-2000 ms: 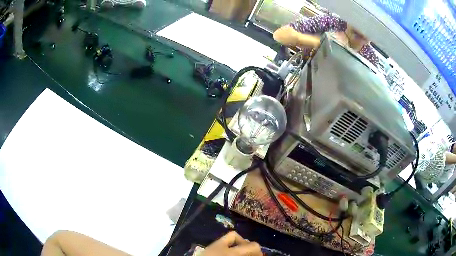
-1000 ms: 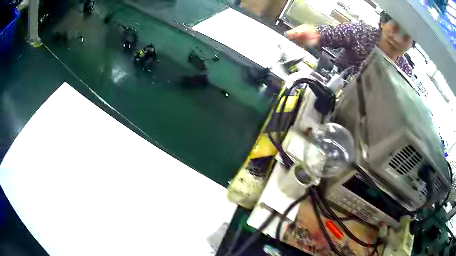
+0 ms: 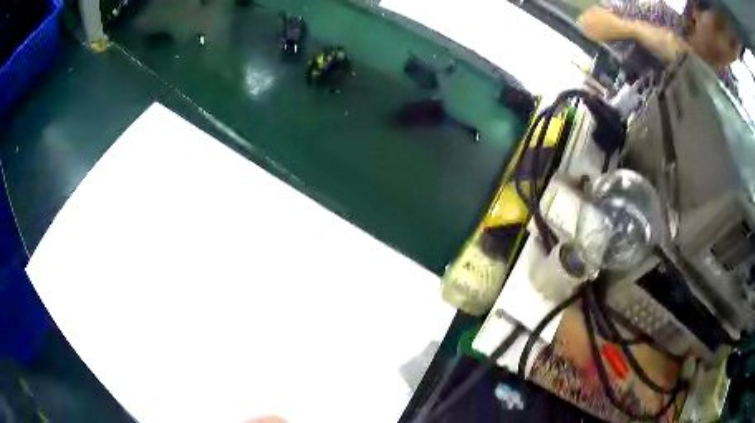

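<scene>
The large blank white work sheet (image 3: 248,273) lies nearest in front of me on the bench. A small bit of skin, perhaps a fingertip, shows over the sheet at the bottom edge; I cannot tell which hand it belongs to. Neither hand shows clearly. The black test panel (image 3: 476,396) is at the bottom, right of the sheet and cut off by the picture's edge. Several small dark units with cords, among them an adapter board with yellow parts (image 3: 329,66), lie on the green surface beyond the sheet.
A glass bulb (image 3: 617,219) stands in a white holder, among black cables (image 3: 598,347) with a red clip (image 3: 615,360). Grey instruments (image 3: 704,198) stand at right. A yellow-black striped bar (image 3: 497,240) runs beside them. A blue crate (image 3: 29,54) is upper left. Another person's arm shows upper right.
The view has swung left, so the bench things sit further right. The hand and forearm seen at the bottom two seconds ago are gone, except a bit of skin. The other person's arm has changed pose.
</scene>
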